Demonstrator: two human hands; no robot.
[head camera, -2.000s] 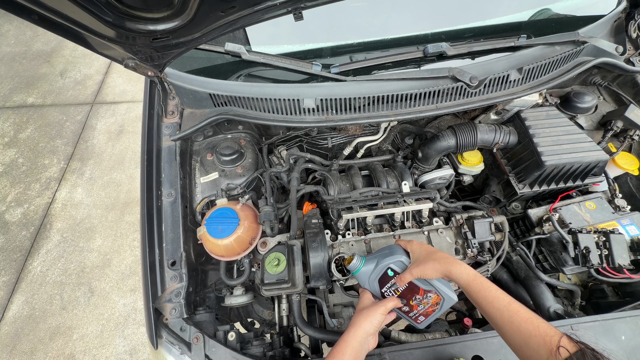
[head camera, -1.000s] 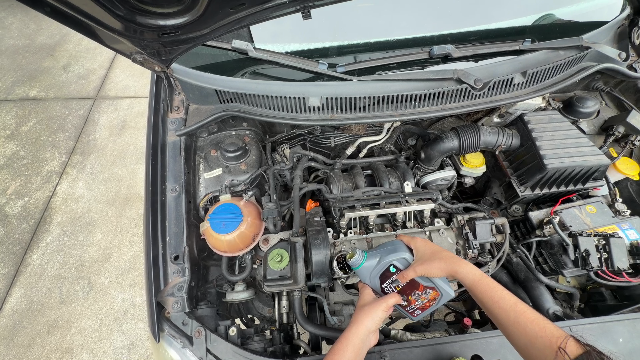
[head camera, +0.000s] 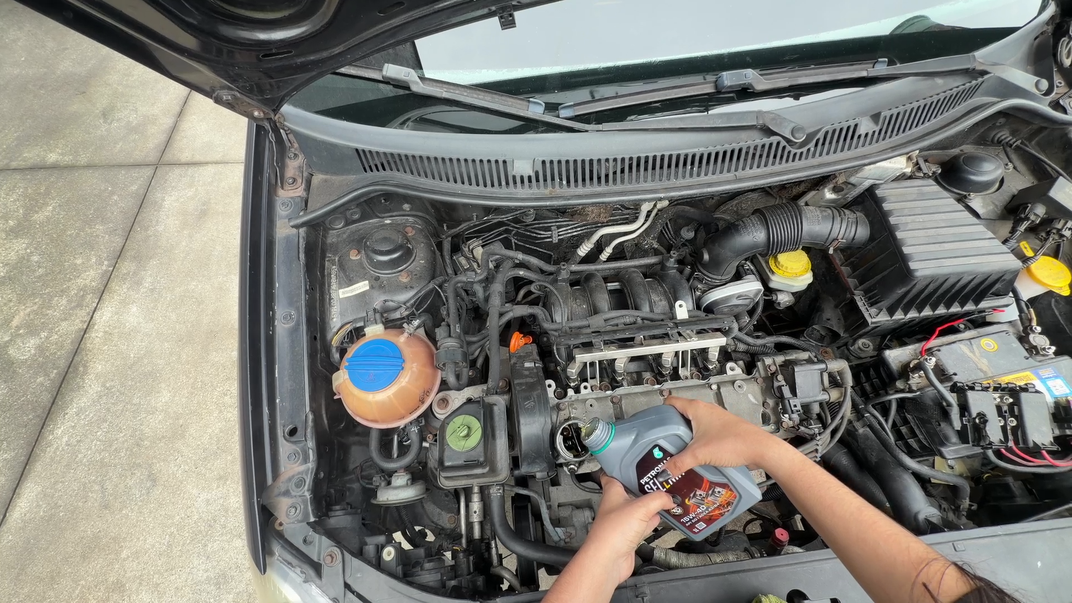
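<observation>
Both my hands hold a grey plastic Petronas engine oil bottle (head camera: 682, 469), tilted with its uncapped neck to the left. My left hand (head camera: 624, 523) grips its lower left side, and my right hand (head camera: 720, 435) wraps over its upper right side. The bottle's mouth is just right of the round oil filler opening (head camera: 572, 440) in the engine's valve cover (head camera: 624, 406). Whether oil is flowing cannot be seen. An orange dipstick handle (head camera: 519, 341) stands above and left of the opening.
A coolant expansion tank (head camera: 402, 402) with a blue cap and a reservoir with a green cap (head camera: 463, 433) lie left of the opening. The air filter box (head camera: 934, 251) and battery (head camera: 963, 360) are at the right. The raised hood (head camera: 193, 42) hangs over the upper left.
The oil bottle's mouth has moved a little to the right of the filler opening, which shows more fully now. Both hands keep their hold on the bottle.
</observation>
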